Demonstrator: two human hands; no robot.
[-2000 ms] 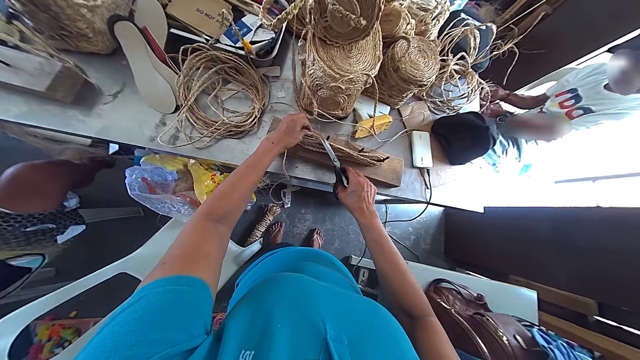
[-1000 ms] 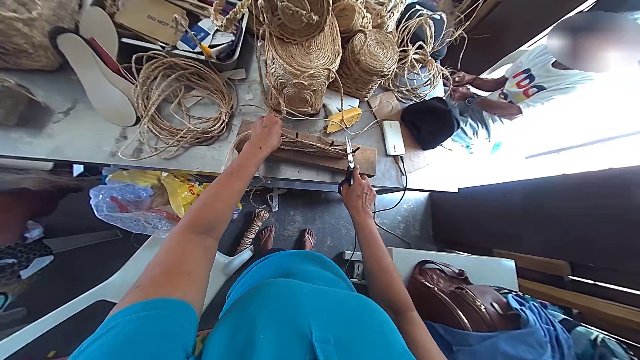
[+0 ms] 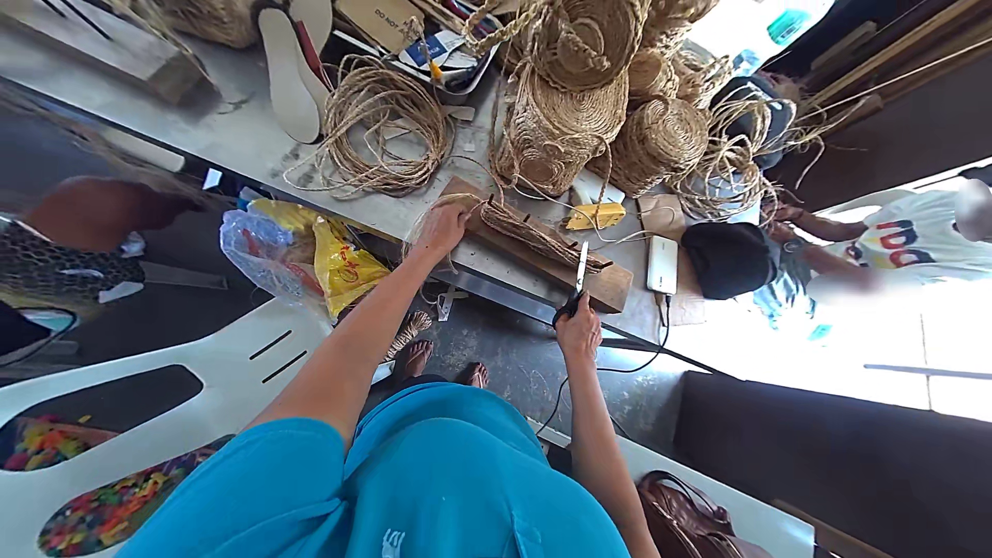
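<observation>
A wooden board (image 3: pixel 563 267) with several upright nails lies at the table's front edge. Natural-fibre cord (image 3: pixel 535 236) is wound lengthwise around the nails. At the board's left end, my left hand (image 3: pixel 443 226) has its fingers closed on loose strands of the fibre. My right hand (image 3: pixel 579 332) holds scissors (image 3: pixel 582 267) with black handles, their blades pointing up over the right end of the wound cord; the blades look nearly together. A coil of braided cord (image 3: pixel 385 128) lies behind my left hand. Woven fibre baskets (image 3: pixel 570 116) stand behind the board.
Behind the board lie a yellow tool (image 3: pixel 595 216) and a white power bank (image 3: pixel 662 265) with a cable hanging off the edge. A black cap (image 3: pixel 728 260) is to their right. Shoe insoles (image 3: pixel 288 74) lie at the left. Plastic bags (image 3: pixel 333 256) hang below the edge. Another person is at the right.
Both hands stay near the same parts of the board. The scissor blades, more apart one second ago, are now closer together. The view has shifted.
</observation>
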